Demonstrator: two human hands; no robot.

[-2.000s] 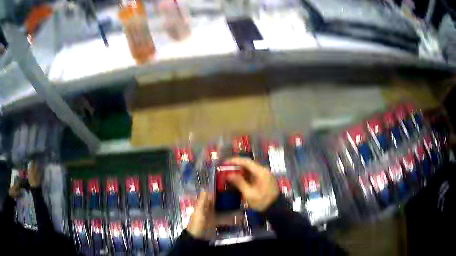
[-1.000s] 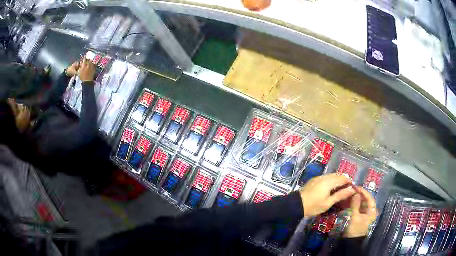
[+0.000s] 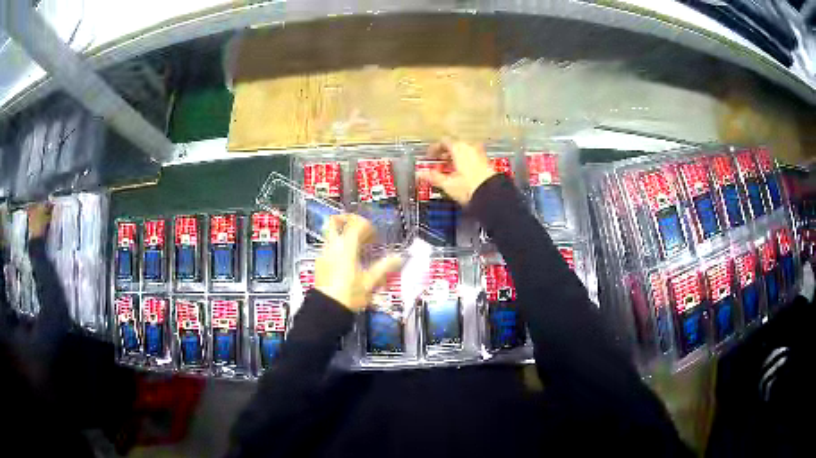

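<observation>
A clear plastic blister tray (image 3: pixel 575 234) lies in front of me with two rows of pockets. Red-and-dark printed cards (image 3: pixel 442 304) fill its pockets. My left hand (image 3: pixel 344 264) is over the tray's left part and holds a small clear plastic cover (image 3: pixel 279 190) by one end; the cover's bright outline points up and left. My right hand (image 3: pixel 463 172) is at a card (image 3: pixel 437 217) in the middle pocket of the far row, with its fingers on the card's red top. Whether they pinch the card is unclear.
A neighbouring filled tray (image 3: pixel 199 292) lies at the left on the green surface. Stacked filled trays (image 3: pixel 626 255) stand at the right. Tan board (image 3: pixel 367 107) runs behind the bench. Another person's hand (image 3: pixel 38 219) shows at the far left. A red object (image 3: pixel 170 407) is below left.
The view has swung right and centred on the tray. My hands, together at its right side a second ago, are now apart, the left with a clear cover, the right at a middle pocket.
</observation>
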